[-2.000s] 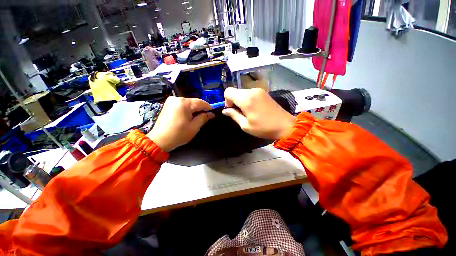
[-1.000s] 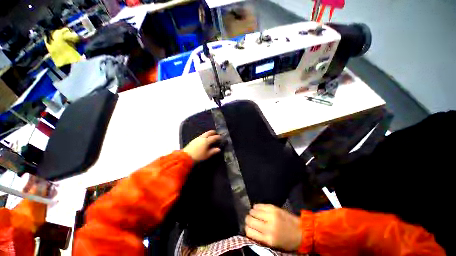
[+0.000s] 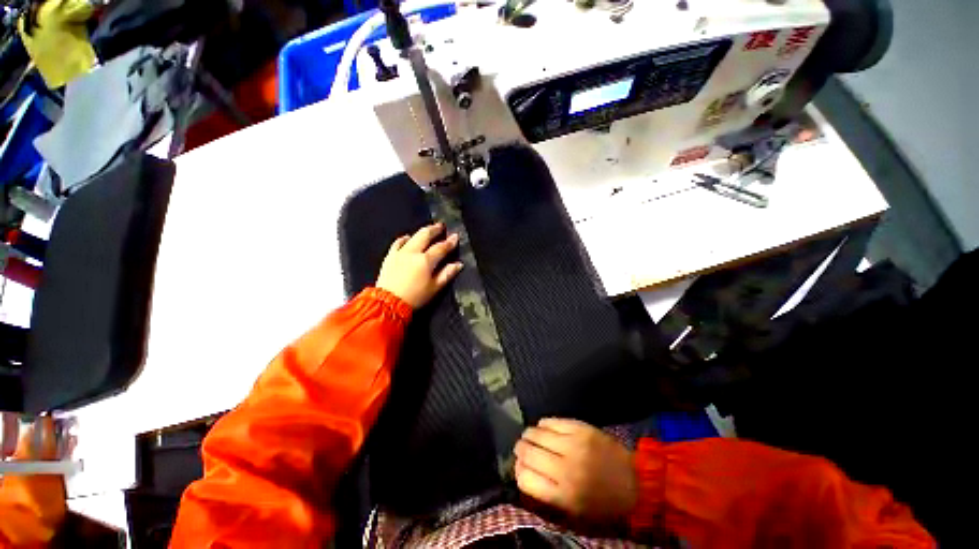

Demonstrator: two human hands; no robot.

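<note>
A black mesh panel (image 3: 548, 290) lies on the white table and hangs over its front edge onto my lap. A camouflage strip (image 3: 480, 322) runs down its middle, its far end under the presser foot (image 3: 456, 182) of the white sewing machine (image 3: 687, 75). My left hand (image 3: 421, 266) rests flat on the panel just left of the strip, fingers a little apart, holding nothing. My right hand (image 3: 574, 470) is closed on the near end of the strip and panel edge at my lap.
A thick black padded piece (image 3: 97, 279) lies at the table's left. Snips (image 3: 732, 191) lie on the bed at right. A blue crate (image 3: 306, 67) stands behind the table. A dark heap (image 3: 837, 375) is at right. Another orange sleeve (image 3: 30, 499) shows at lower left.
The view has moved closer to the machine. The panel's far end has gone further under the machine head. My left hand stays beside the strip and my right hand keeps hold of the near end.
</note>
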